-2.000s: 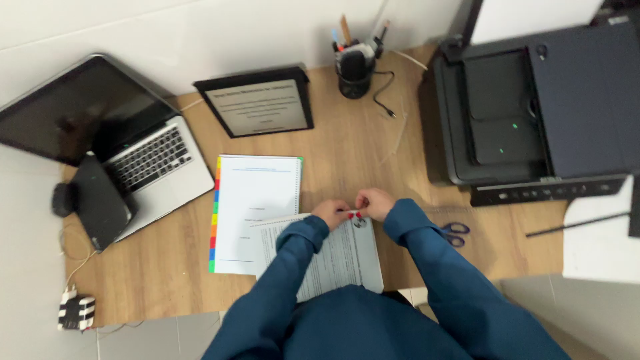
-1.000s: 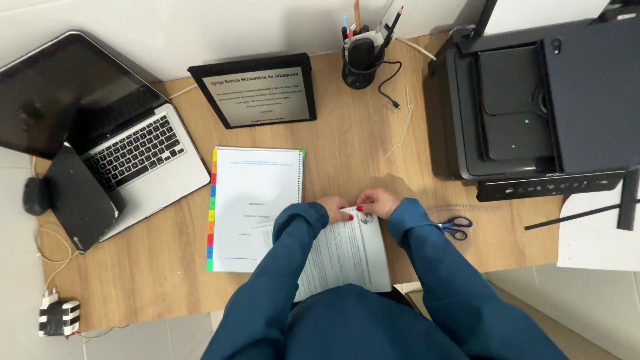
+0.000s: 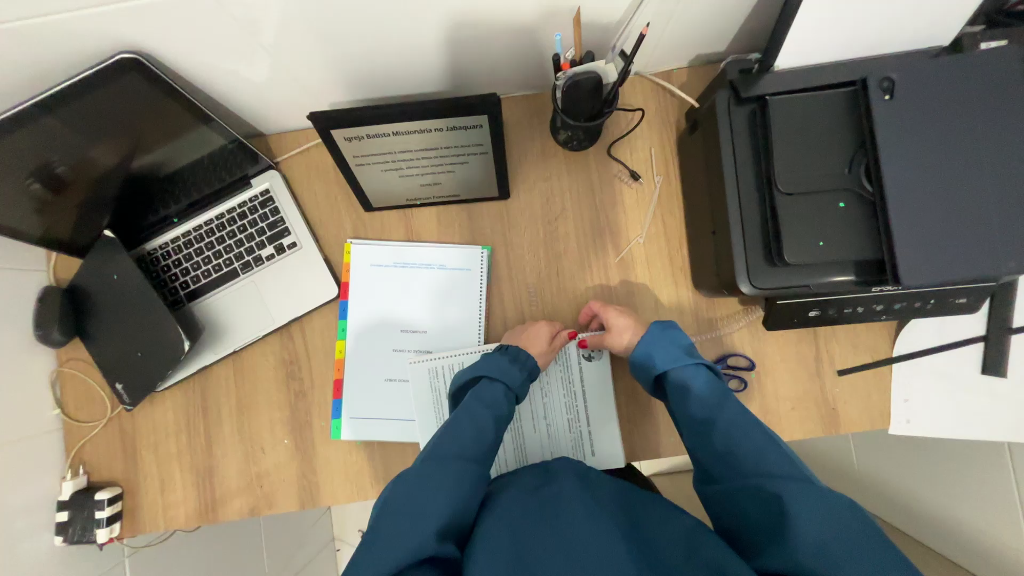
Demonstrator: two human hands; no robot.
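A punched stack of printed paper (image 3: 552,408) lies at the desk's near edge, its row of holes along the far side. My left hand (image 3: 542,340) rests on that edge with its fingertips pinching it. Close by on the right, my right hand (image 3: 612,328) has thumb and finger closed at the same edge, on what looks like a clear plastic spiral coil (image 3: 724,324) that trails right toward the printer. A spiral-bound booklet with coloured index tabs (image 3: 416,296) lies to the left, partly under the stack. Blue-handled scissors (image 3: 734,372) lie right of my right sleeve.
An open laptop (image 3: 232,264) with a black drive or case (image 3: 132,320) across it is at left, beside a mouse (image 3: 54,317). A framed plaque (image 3: 420,152) and a pen holder (image 3: 580,112) stand at the back. Coil scraps (image 3: 652,208) lie near the black printer (image 3: 816,176).
The view has shifted somewhat. Both hands stay at the punched edge of the stack, close together, with only small finger movements. More of the stack's left part shows than one second ago.
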